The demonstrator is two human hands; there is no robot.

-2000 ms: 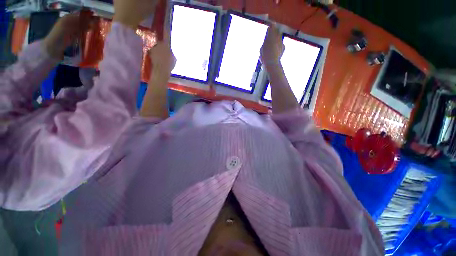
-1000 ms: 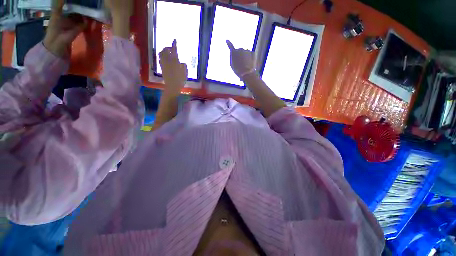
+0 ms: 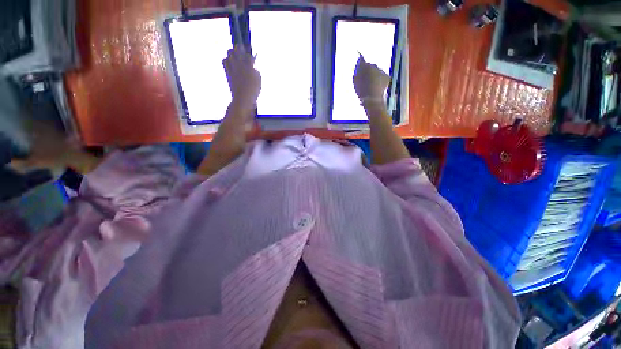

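Observation:
Three tablets with glaring white screens lie side by side on pale backing sheets: a left one, a middle one and a right one. My left hand is over the gap between the left and middle tablets, fingers pointing away from me, holding nothing. My right hand is over the right tablet with the index finger stretched out and the other fingers curled. Whether the fingertips touch the glass cannot be told. Thin black cords reach the top edges of the left and right tablets.
Orange-covered bench. A dark tablet on pale backing lies at the right, near metal fixtures. A red basket is at the bench edge, above a blue crate of pale sheets. A person's pink sleeve is at the left.
The view has shifted. My right hand has moved from the middle tablet to the right one. My left hand has moved to the left tablet's right edge. The neighbour's arms have dropped off the bench.

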